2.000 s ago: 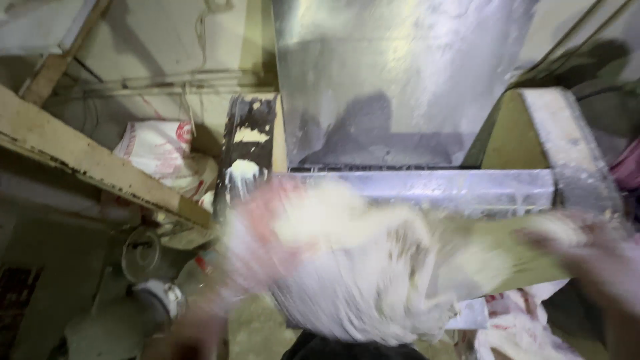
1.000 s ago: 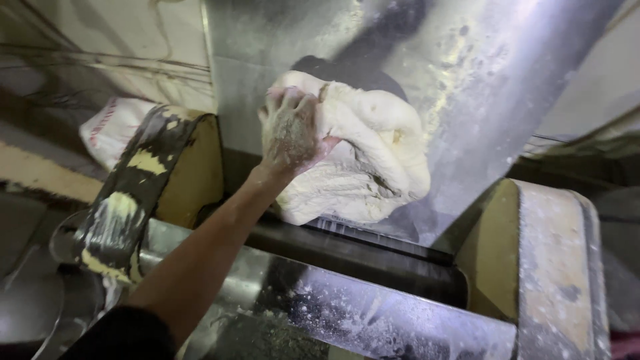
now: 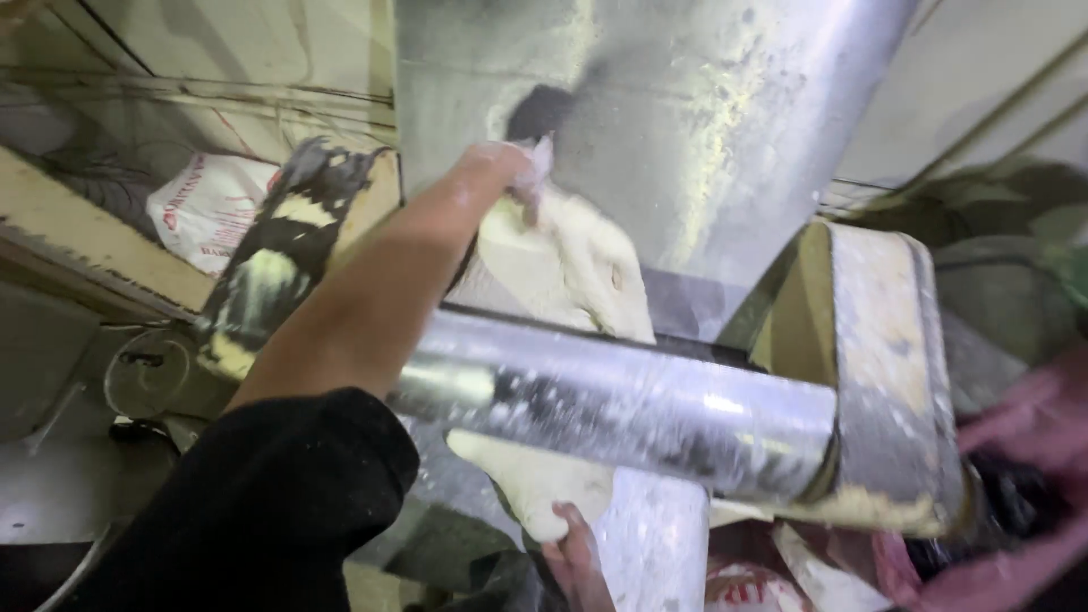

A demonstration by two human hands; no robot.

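A thick mass of pale dough (image 3: pixel 561 263) lies on the sloping metal plate (image 3: pixel 646 153), behind the metal roller (image 3: pixel 620 404) of a dough sheeter. My left hand (image 3: pixel 514 174), dusted with flour, is at the top edge of the dough; its fingers are partly hidden and blurred. Below the roller, a flatter part of the dough (image 3: pixel 544 484) hangs out over a lower metal surface. My right hand (image 3: pixel 574 548) touches its lower end, with the fingers against the dough. The roller hides the part between.
Worn side housings (image 3: pixel 888 357) flank the roller, the left one (image 3: pixel 280 246) with peeling paint. A printed white sack (image 3: pixel 212 208) lies behind the left housing, beside a wooden beam (image 3: pixel 93 229). Pink plastic (image 3: pixel 1028 425) and more sacks (image 3: pixel 748 586) are at the lower right.
One second ago the dough lay bunched on the plate under my left hand. Now it is lower at the roller, part shows beneath, and my right hand has come into view there.
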